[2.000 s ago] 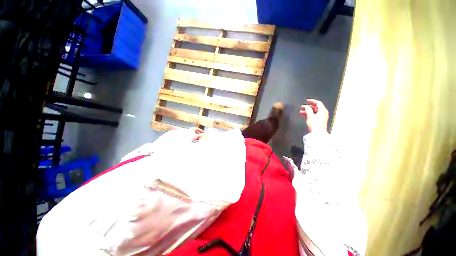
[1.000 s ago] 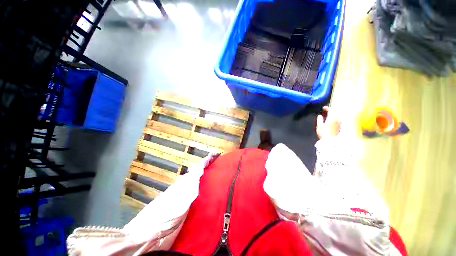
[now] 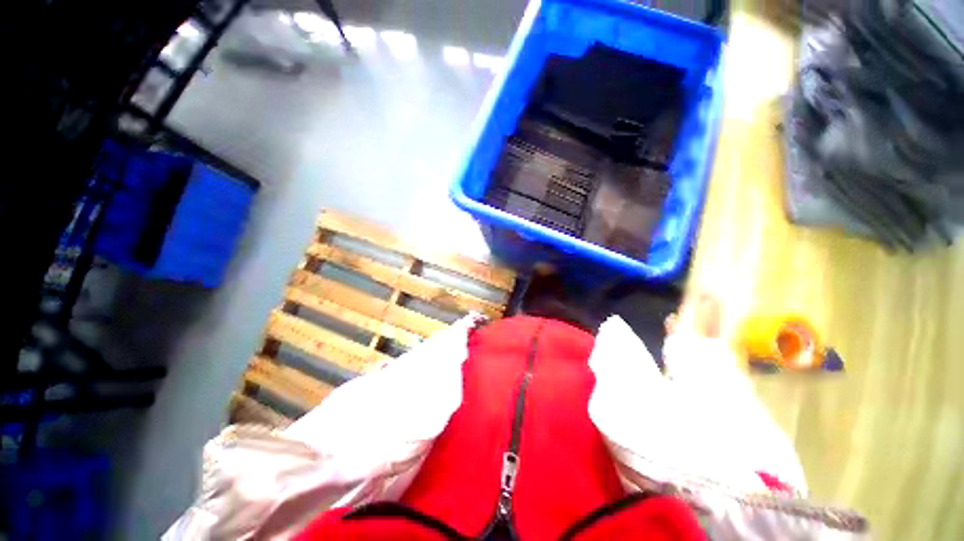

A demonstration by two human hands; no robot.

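A blue plastic crate stands ahead, deep and open, with dark items inside. A pale slatted wooden pallet lies on the floor ahead and to the left. My right hand is blurred and washed out at the bench edge, just below the crate's near right corner; its fingers cannot be made out. My left hand cannot be seen; only the pale left sleeve shows, its end beside the red garment front, over the pallet's right side.
The light wood bench runs along the right. An orange-yellow tape roll lies on it, with a stack of dark bags or fabric farther back. Another blue bin stands at the left by black racks. Grey floor lies beyond the pallet.
The crate came into view ahead as the view shifted forward along the bench. Over the last second, the crate, tape roll and pallet have moved slightly lower in view. My right hand has become blurrier.
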